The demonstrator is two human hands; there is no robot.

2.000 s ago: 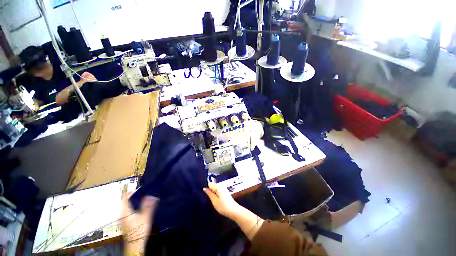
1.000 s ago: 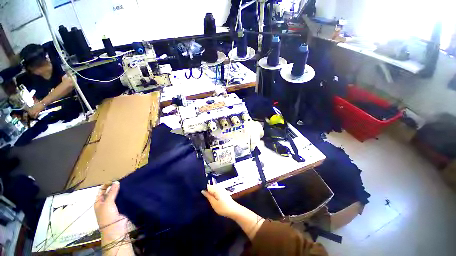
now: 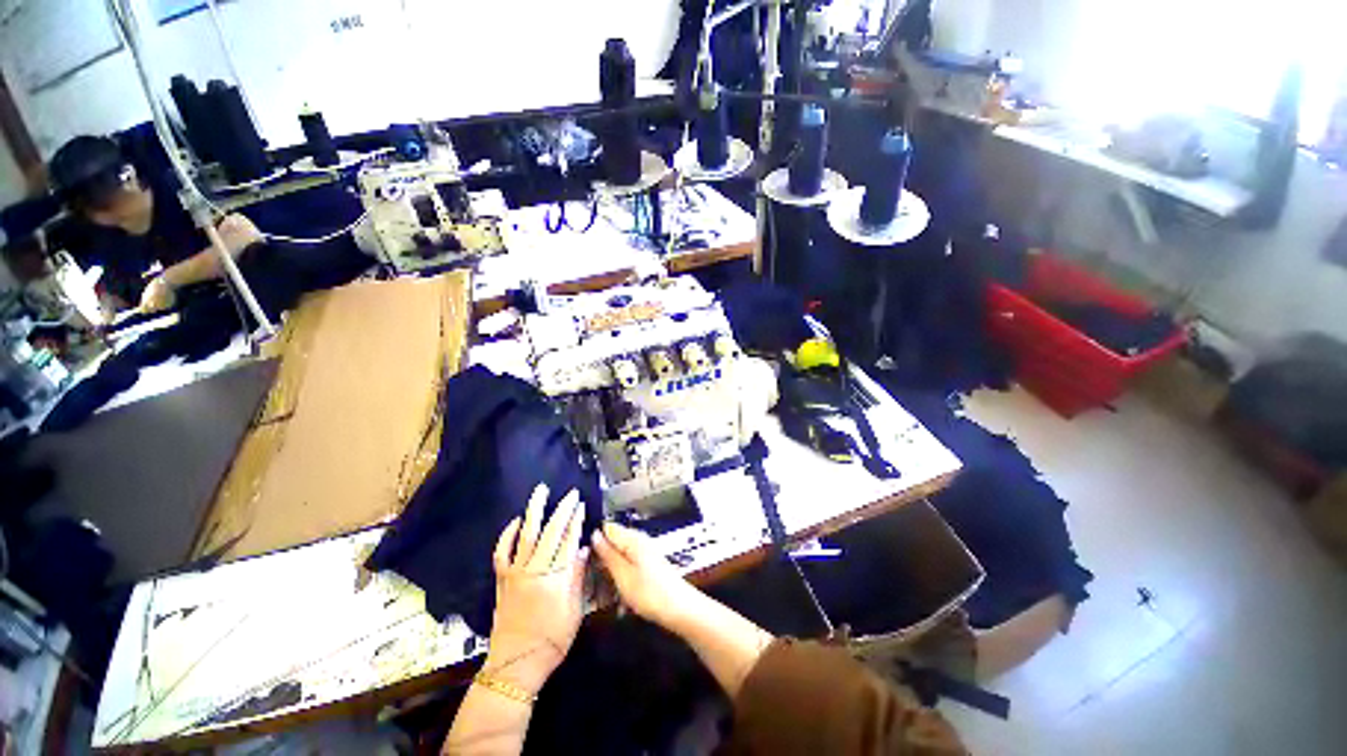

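Observation:
A dark navy garment piece (image 3: 480,480) lies bunched on the white table, left of and against the front of the overlock machine (image 3: 643,369). My left hand (image 3: 541,579) lies on the cloth with its fingers spread, palm down. My right hand (image 3: 635,569) is close beside it, at the cloth's edge in front of the machine, with thumb and fingers pinched on the cloth. The part of the cloth under the hands and the presser foot area are partly hidden.
A tan cardboard sheet (image 3: 355,406) lies left of the cloth. Black straps with a yellow item (image 3: 817,355) lie right of the machine. A scrap bin (image 3: 894,569) is under the table's right edge. A red basket (image 3: 1086,347) stands on the floor. Another person (image 3: 126,222) works at far left.
My left hand has moved right from the table's left part to beside my right hand. The cloth, spread out before, is now bunched nearer the machine. My right hand has hardly moved.

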